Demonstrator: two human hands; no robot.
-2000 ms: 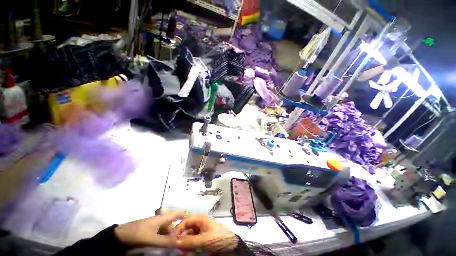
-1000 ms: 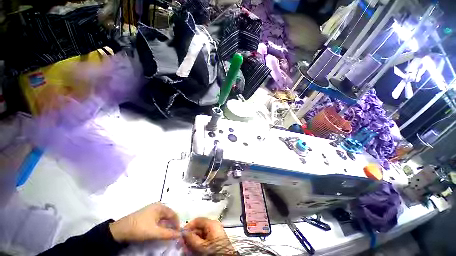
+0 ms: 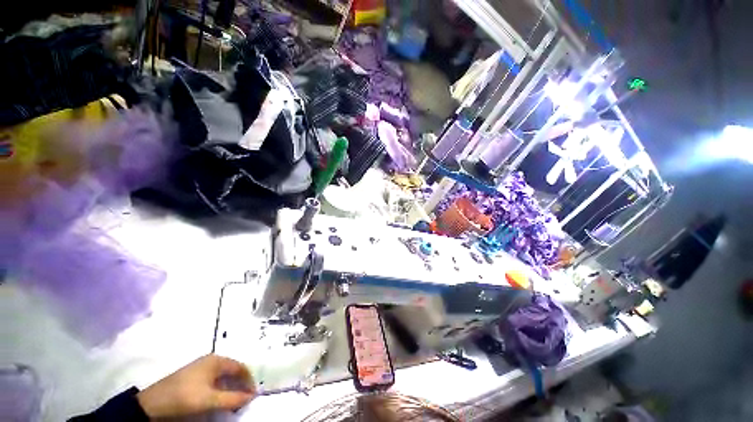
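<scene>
The white sewing machine [image 3: 388, 260] stands in the centre, its needle area [image 3: 293, 330] at the left end. My left hand [image 3: 202, 387] is at the bottom, left of and below the needle area, with thumb and fingers close together; whether they hold something small is unclear. A blurred, skin-toned patch, seemingly my right hand [image 3: 396, 408], is cut off by the bottom edge behind thin pale-brown strands [image 3: 347, 405]; its fingers are hidden. A smartphone [image 3: 370, 346] with a lit pink screen lies under the machine arm. Sheer purple fabric [image 3: 91, 280] lies at the left.
A green-handled tool [image 3: 332, 167] stands on the machine's left end. Dark garments [image 3: 223, 124] lie behind. An orange-red basket [image 3: 462, 218] and thread cones [image 3: 452, 140] are behind the machine. A purple bundle [image 3: 535, 331] sits at its right end. A small dark tool [image 3: 457, 359] lies right of the phone.
The view has shifted, moving the machine left in the picture. My hands, together before, are now apart, the right one low and mostly hidden. The long dark tool right of the phone no longer shows.
</scene>
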